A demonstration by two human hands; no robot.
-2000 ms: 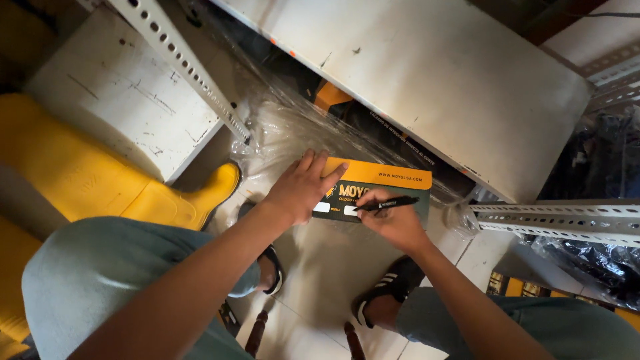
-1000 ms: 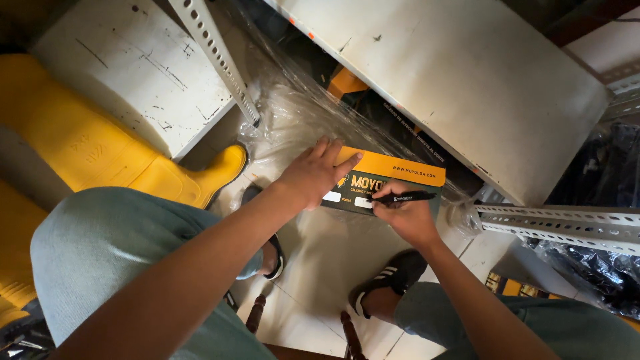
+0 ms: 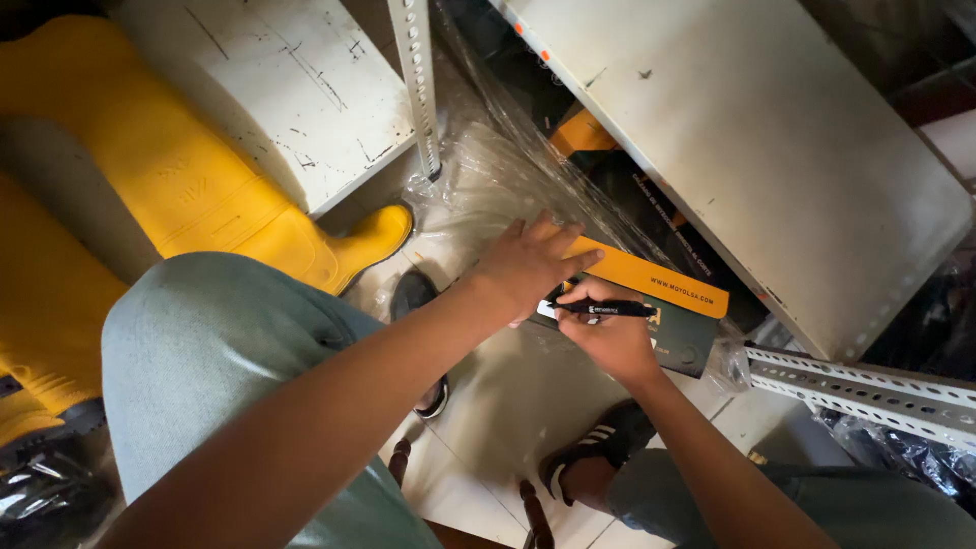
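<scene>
A dark green and orange cardboard shoebox (image 3: 682,347) lies in front of me between my knees, tilted down to the right. My left hand (image 3: 534,263) presses on the box's left end, fingers spread over its orange edge. In my right hand (image 3: 606,328) is a black marker pen (image 3: 610,307), its tip pointing left at a white label (image 3: 547,309) on the box's side. The right hand covers part of the printed lettering. Whether the tip touches the label, I cannot tell.
Yellow rubber boots (image 3: 229,206) stand at left beside a scuffed white shelf (image 3: 282,84). Another metal shelf (image 3: 732,137) overhangs dark boxes (image 3: 648,206) and clear plastic wrap (image 3: 480,160). A perforated white upright (image 3: 862,389) lies to the right; wooden chair legs (image 3: 536,515) show below.
My right hand has moved left along the box with the marker, from the right white label to the left one. My left hand stays on the box's left end.
</scene>
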